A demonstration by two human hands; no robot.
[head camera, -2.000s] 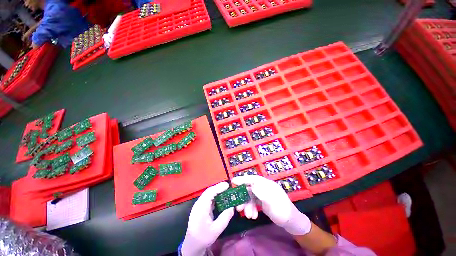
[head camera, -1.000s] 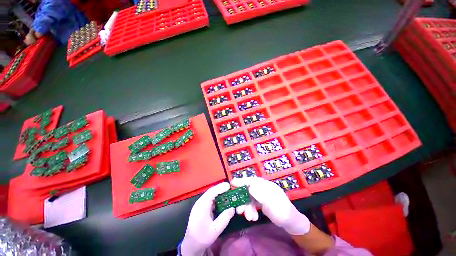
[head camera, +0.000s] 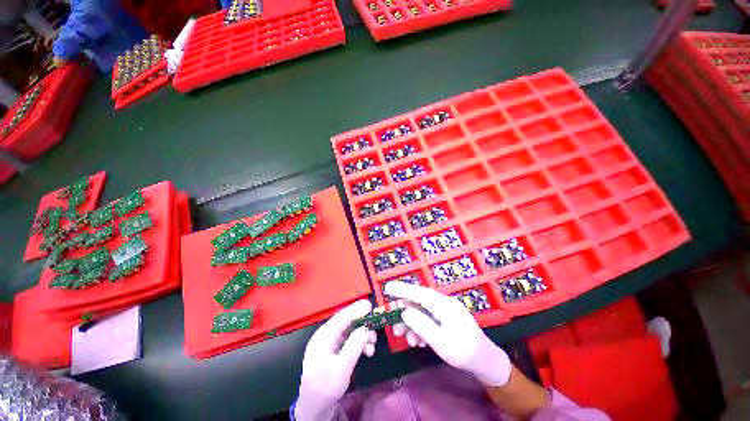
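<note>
My left hand (head camera: pixel 333 353) and my right hand (head camera: pixel 448 329), both in white gloves, hold one green circuit board (head camera: pixel 380 319) between their fingertips at the bottom centre. The board is tilted and shows narrow. The red compartment tray (head camera: pixel 493 193) lies to the right, with boards in its two left columns and a few further pockets. The flat red tray (head camera: pixel 325 271) on the left bears several loose green boards, such as one board (head camera: pixel 233 321) near its front. My right hand partly covers the compartment tray's near-left corner.
A supply stack of boards on red trays (head camera: pixel 164 279) stands at left, with a paper sheet (head camera: pixel 107 341) before it. Silver foil (head camera: pixel 41 399) is at bottom left. More red trays (head camera: pixel 247 62) stand across the bench, beside a person's blue sleeve (head camera: pixel 90 33). A tray stack (head camera: pixel 707 107) is at far right.
The held board has turned from its flat green face to a narrow, tilted view. My fingers have shifted around it. The other boards have stayed in place.
</note>
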